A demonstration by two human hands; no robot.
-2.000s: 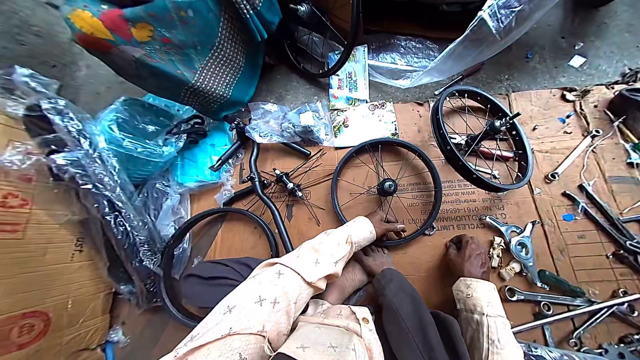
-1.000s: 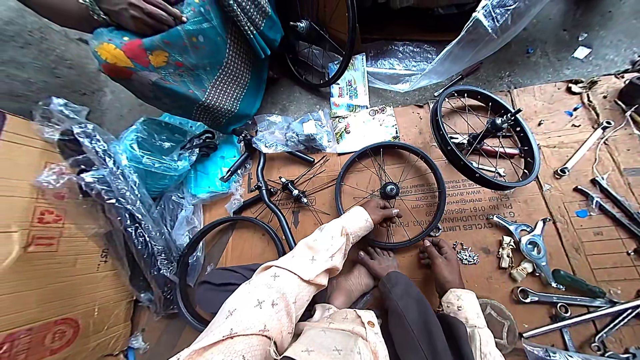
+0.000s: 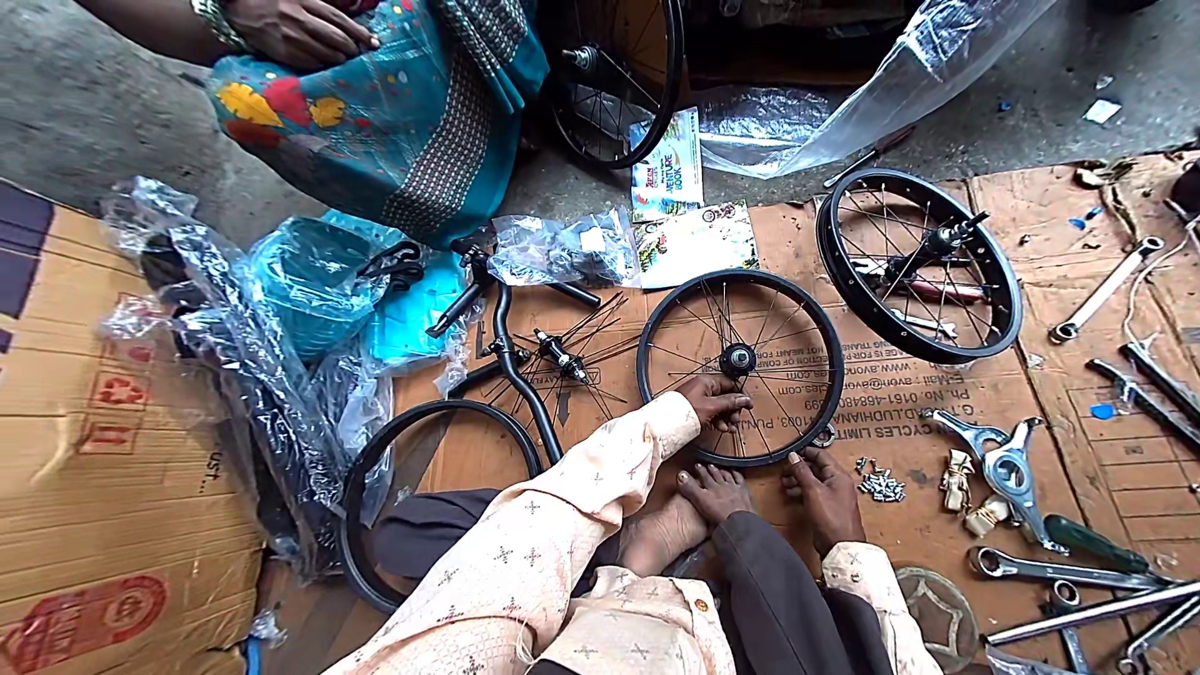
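Note:
A black bicycle wheel rim [image 3: 832, 375] with spokes and a dark hub [image 3: 738, 361] at its centre lies on the cardboard. Over its lower spokes, just below the hub, rests my left hand [image 3: 717, 403]; whether its fingers grip a spoke is unclear. My right hand [image 3: 825, 492] is at the lower right edge of this rim, fingertips close to it, their grip too small to tell. A small heap of spoke nipples [image 3: 881, 483] lies right of that hand. My bare foot [image 3: 717, 489] is against the rim's lower edge.
Another spoked wheel [image 3: 1008, 281] lies upper right. Left are a bare rim [image 3: 352, 497], a handlebar [image 3: 511, 361] and a hub with loose spokes [image 3: 560, 356]. Wrenches [image 3: 1106, 291] and a metal bicycle part [image 3: 1011, 469] lie right. Another person's hand [image 3: 300, 33] rests upper left.
My right hand has moved from beside the small metal pieces to the wheel's lower right edge. The other person's hand has come into view at upper left.

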